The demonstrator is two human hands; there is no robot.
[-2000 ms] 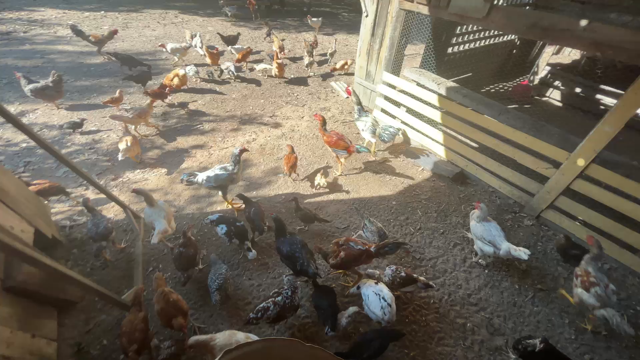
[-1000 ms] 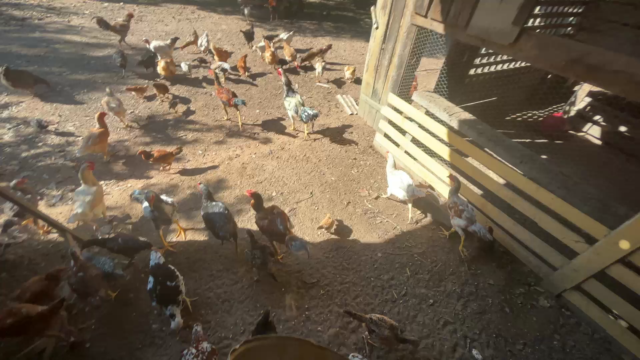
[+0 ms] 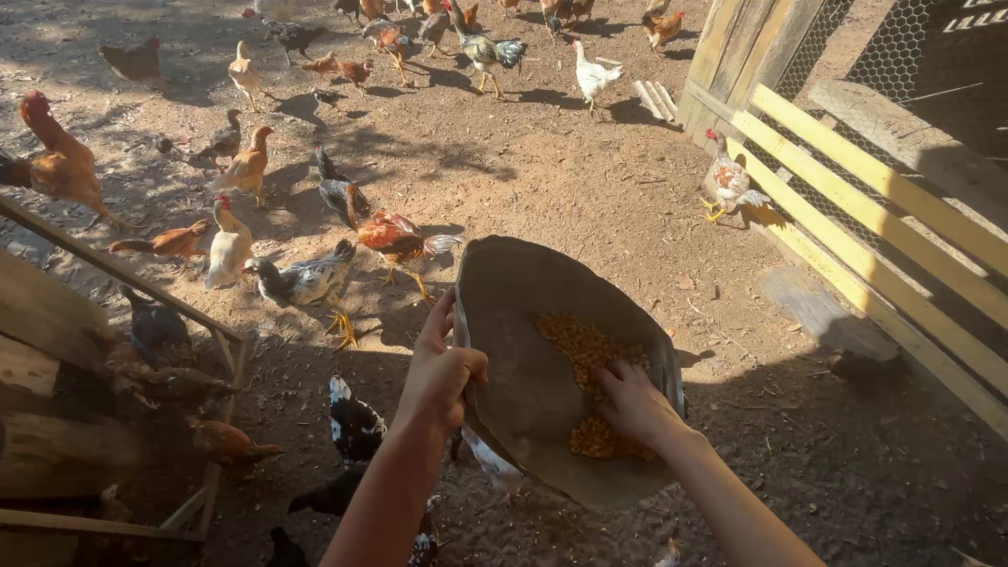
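A wide, dark, shallow pan [image 3: 512,378] is tilted in front of me, low in the middle of the view. My left hand [image 3: 442,366] grips its left rim, thumb on the inner side. Orange-yellow grain, apparently corn kernels [image 3: 579,346], lies in a heap on the pan's right half. My right hand [image 3: 634,398] reaches into that heap; its fingertips are sunk among the kernels, so whether they close on any is hidden. Close to the pan's left side stand a red-brown chicken [image 3: 394,236] and a black-and-white one [image 3: 354,425].
Many chickens stand about the dirt yard, among them a white one [image 3: 594,75] and a mottled one [image 3: 728,181] by the yellow slatted fence [image 3: 874,228]. Wooden boards and a framed gate [image 3: 118,272] edge the left. Short sticks [image 3: 655,101] lie near the wooden post.
Both hands and most of the pan have come into view; earlier only the pan's rim showed at the bottom edge. The chickens have shifted about the yard.
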